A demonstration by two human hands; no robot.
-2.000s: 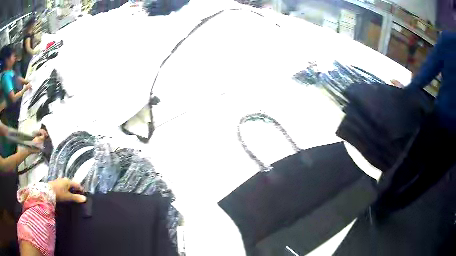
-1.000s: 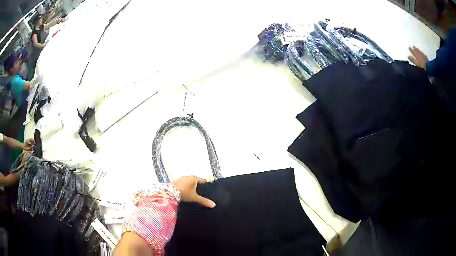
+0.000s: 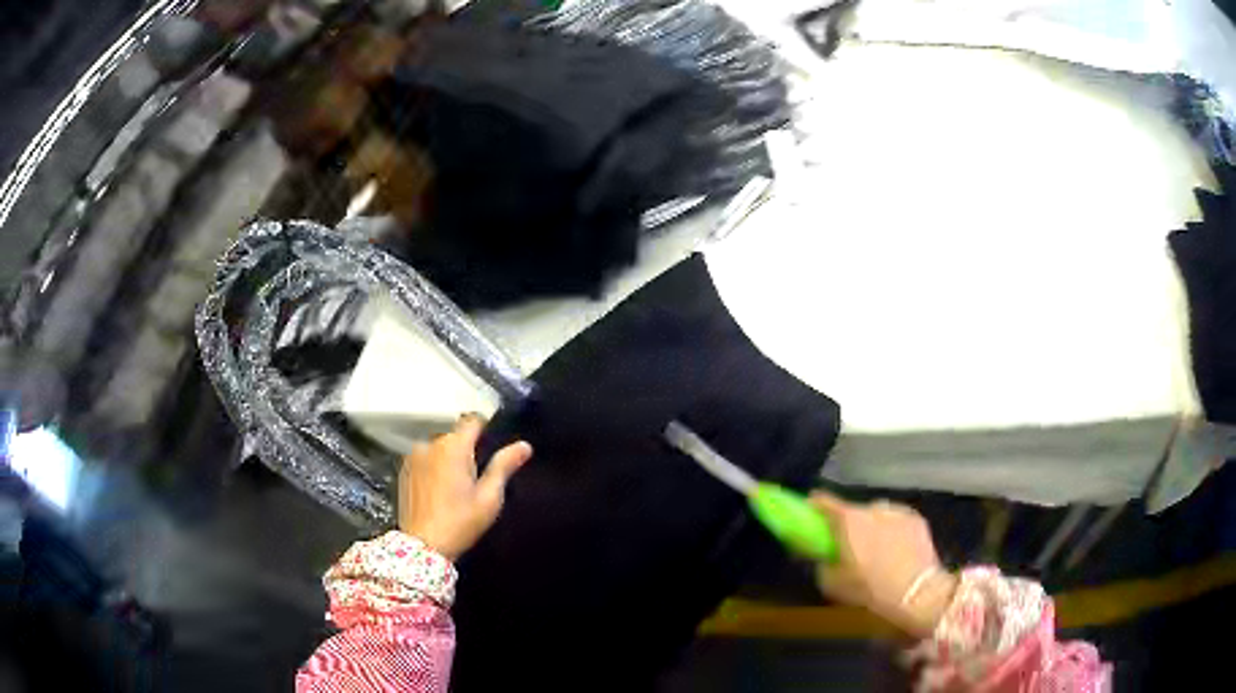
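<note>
A black tote bag [image 3: 610,447] is held at the table's near edge, partly resting on it and partly hanging off. Its film-wrapped handles [image 3: 292,460] stick out to the left. My left hand [image 3: 454,490] grips the bag's top edge between the handle ends, thumb on the black face. My right hand [image 3: 881,555] is closed on a green-handled tool [image 3: 793,521], whose flat silvery blade points up and left over the bag. I cannot tell whether the blade touches the fabric.
The white-covered table [image 3: 976,271] spans the centre and right. More black bags with wrapped handles [image 3: 542,136] lie at the upper left. Dark bag fabric [image 3: 1210,305] shows at the right edge. A yellow floor line [image 3: 1125,597] runs below the table. The left background is blurred.
The view has swung, so the table now lies to the right. The bag has come to the table's near edge with its handles pointing left. My right hand and the green-handled tool have come into view.
</note>
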